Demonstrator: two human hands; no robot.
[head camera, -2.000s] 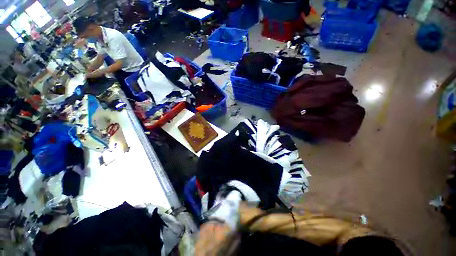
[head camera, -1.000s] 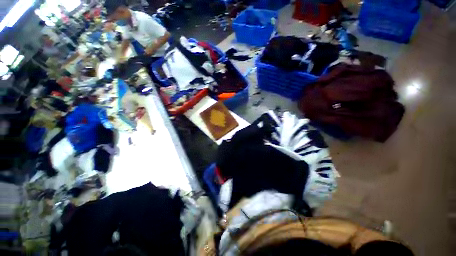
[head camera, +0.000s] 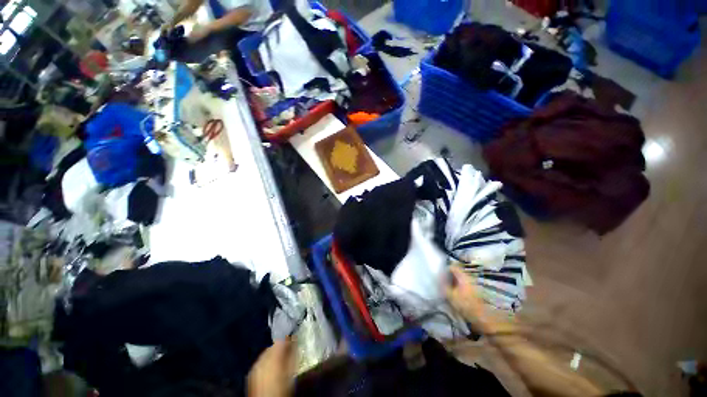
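Observation:
My right hand (head camera: 465, 293) is blurred at the near side of the pile, with its fingers closed on a white cloth piece (head camera: 419, 267) lifted over it. The pile has black cloth (head camera: 376, 221) on its left and white and black strips (head camera: 484, 233) fanned on its right. It lies over a blue crate (head camera: 329, 283) with a red rim inside. My left hand (head camera: 273, 372) is blurred and partly cut off at the bottom edge, beside black garment pieces (head camera: 178, 310) on the table; its grip is unclear. No snips are visible.
The white table (head camera: 225, 209) runs along the left, with red-handled scissors (head camera: 211, 130) and a blue bundle (head camera: 116, 143). A patterned brown board (head camera: 346, 160) lies beyond the pile. A maroon heap (head camera: 570, 163) is right of it. Another person's arms (head camera: 217, 25) show at the top.
The view has shifted, cutting off the other person's head. My left hand now shows by the table's near end. The white piece stands raised at my right hand, and the red rim is more exposed.

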